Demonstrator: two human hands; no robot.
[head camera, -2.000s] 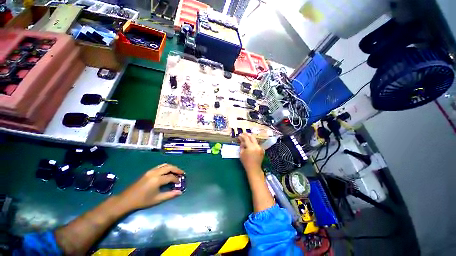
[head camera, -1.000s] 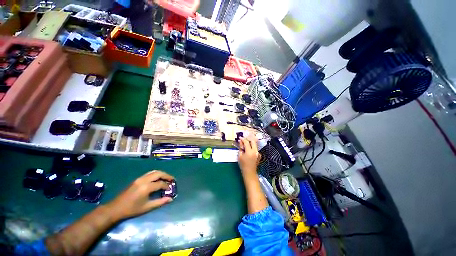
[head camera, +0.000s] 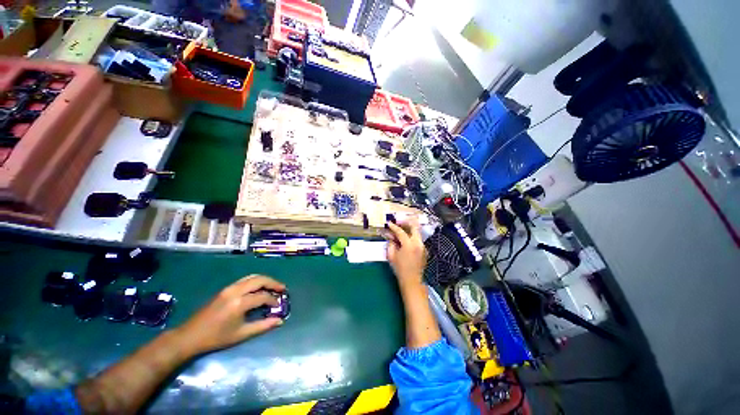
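My left hand (head camera: 235, 316) rests on the green bench mat, its fingers closed around a small black housing (head camera: 278, 305) whose inside faces up. My right hand (head camera: 406, 247) reaches to the front right edge of the pale wooden parts board (head camera: 304, 222). Its fingertips are at a small dark part (head camera: 391, 218) on that edge; whether they grip it is too small to tell. Several black rounded-square units (head camera: 122, 304) with small white labels lie on the mat at the left.
A compartment tray (head camera: 195, 227), pens (head camera: 288, 245) and a white slip (head camera: 367, 251) lie along the board's front. Pink foam trays (head camera: 61, 154) stand far left. A small black fan (head camera: 453, 253), tape roll (head camera: 468, 300) and large fan (head camera: 641, 134) are at the right. A person is partly visible at the back.
The view has shifted, so the bench sits further left than two seconds ago. My left hand still holds the housing, and my right hand stays at the board's front right edge.
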